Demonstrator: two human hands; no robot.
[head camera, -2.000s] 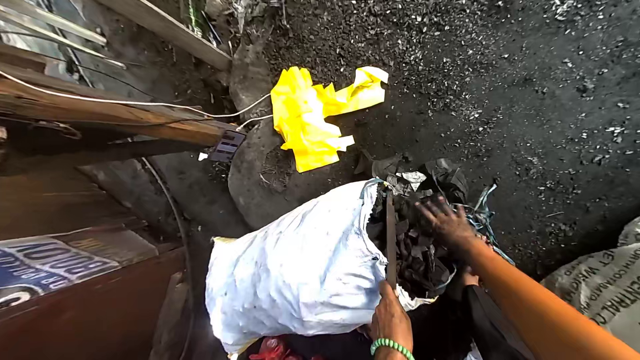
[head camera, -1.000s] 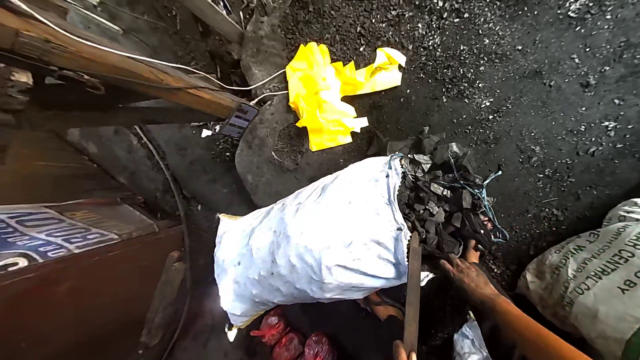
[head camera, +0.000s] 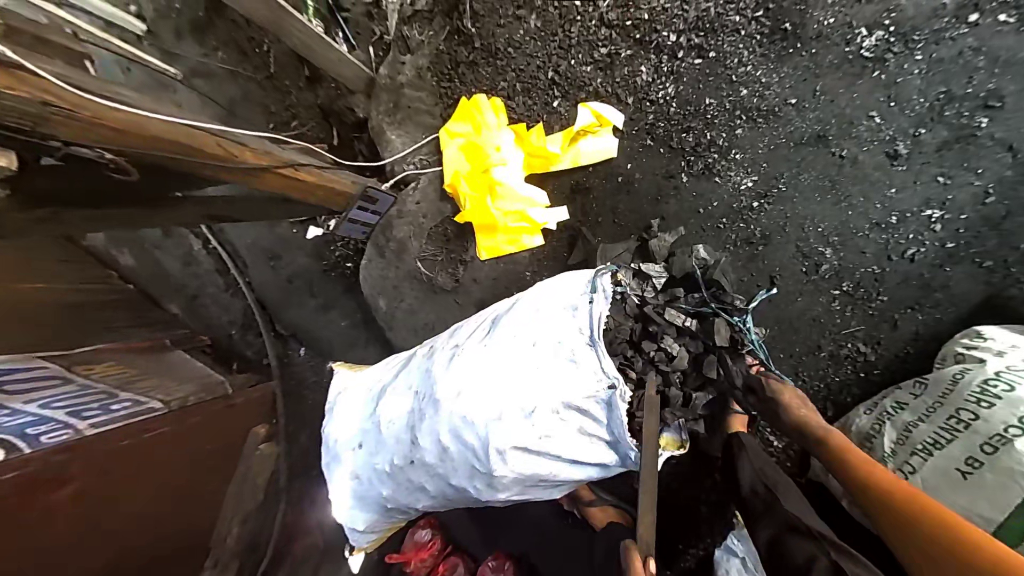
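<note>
A white woven sack (head camera: 480, 400) lies on its side, its open mouth facing right. Black charcoal pieces (head camera: 672, 336) fill the mouth and spill past it, with blue twine (head camera: 748, 320) over their right side. At the bottom edge my left hand (head camera: 634, 558), mostly out of frame, grips a long flat strip (head camera: 650, 472), whose far end rests against the charcoal near the sack's lower rim. My right hand (head camera: 780, 404) is at the lower right edge of the charcoal, beside the twine; its fingers are partly hidden, so what they hold cannot be told.
A yellow plastic bag (head camera: 496, 184) lies on the dark ground above the sack. Wooden beams (head camera: 200, 152) with a white cord stand at upper left, a reddish-brown box (head camera: 136, 488) at lower left. Red plastic bundles (head camera: 424, 544) are below the sack, a printed sack (head camera: 952, 424) at right.
My right hand has moved from on top of the charcoal to its lower right edge. My left hand has drawn down with the strip. More charcoal shows outside the sack's mouth.
</note>
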